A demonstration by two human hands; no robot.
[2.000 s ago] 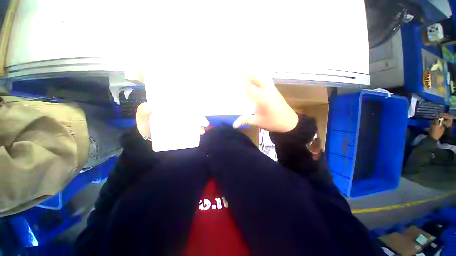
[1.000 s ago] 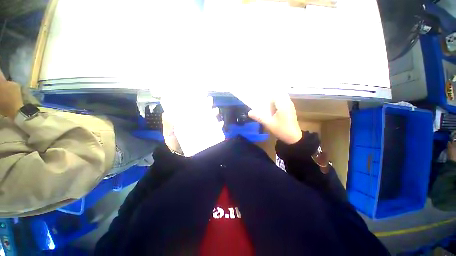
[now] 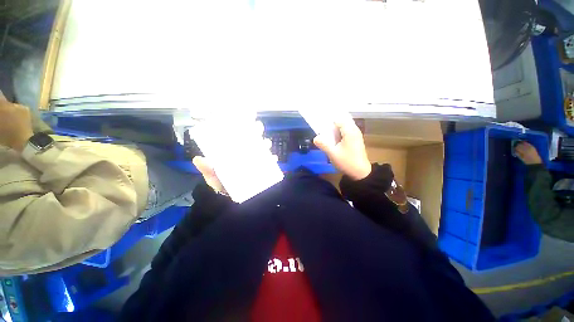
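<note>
A bright white panel or stack of panels (image 3: 247, 165) is in my left hand (image 3: 209, 173), tilted, in front of my chest below the bench edge. Its surface is glared out, so the number of panels cannot be told. My right hand (image 3: 346, 151) is to the right, at the bench edge, thumb apart from the fingers. A white piece (image 3: 318, 126) lies between its thumb and fingers and blends into the glare. The fingertips are partly washed out.
The white bench top (image 3: 270, 56) is overexposed. Below it are a keyboard (image 3: 277, 146), a mouse (image 3: 304, 145) and an open carton (image 3: 423, 170). A blue tote (image 3: 462, 195) stands right, with another person's hand (image 3: 527, 153) at it. A person's beige sleeve (image 3: 69, 188) is left.
The white panel in my left hand has tilted further. My right hand has shifted slightly left, and a white piece now shows at it. Another person's hand has come to the blue tote.
</note>
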